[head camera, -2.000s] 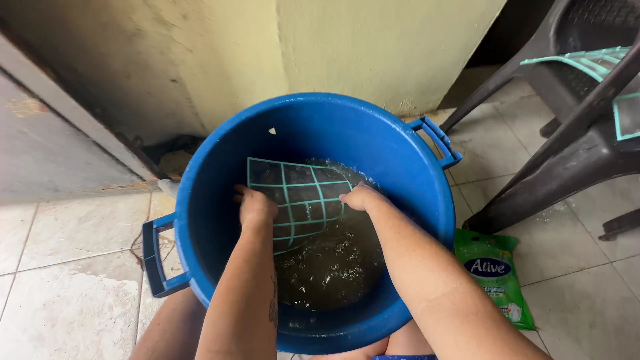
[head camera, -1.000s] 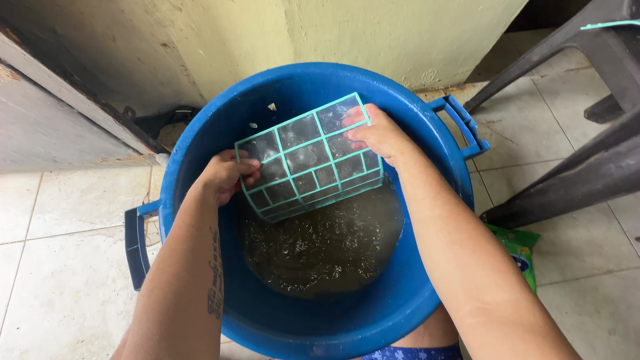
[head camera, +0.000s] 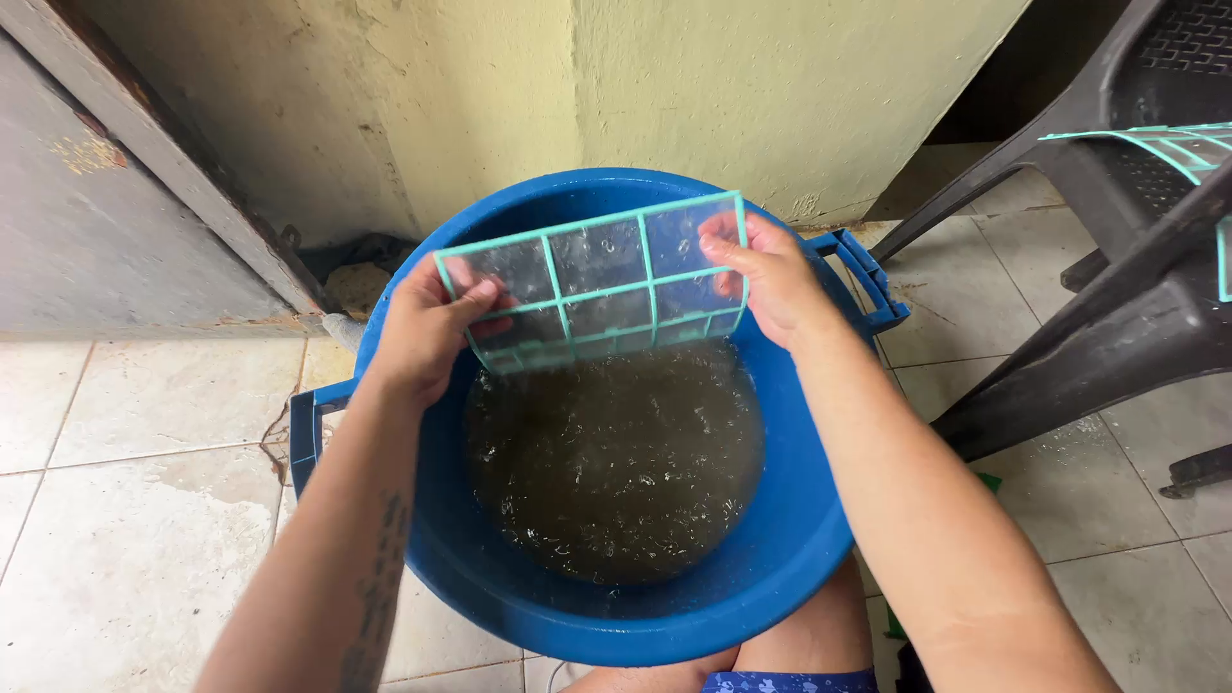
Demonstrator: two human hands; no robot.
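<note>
A wet mesh air filter with a turquoise plastic grid frame [head camera: 602, 294] is held up over a blue plastic tub [head camera: 616, 630], tilted with its right end higher. My left hand [head camera: 428, 322] grips its left end, thumb on the near face. At the right end, my right hand [head camera: 765, 269] pinches it between thumb and fingers. Drops cling to the mesh. Below the filter, murky brown water [head camera: 616, 472] with small bubbles lies in the tub.
On a dark plastic chair [head camera: 1088, 318] at the right rests another turquoise-framed mesh filter [head camera: 1169, 144]. A yellowish wall [head camera: 674, 96] stands behind the tub, a grey panel [head camera: 115, 212] at the left. Pale floor tiles [head camera: 144, 520] surround the tub, whose handles stick out.
The filter was low in the tub by the water two seconds ago; both hands have raised it above the water. The green packet at the right is now almost wholly hidden.
</note>
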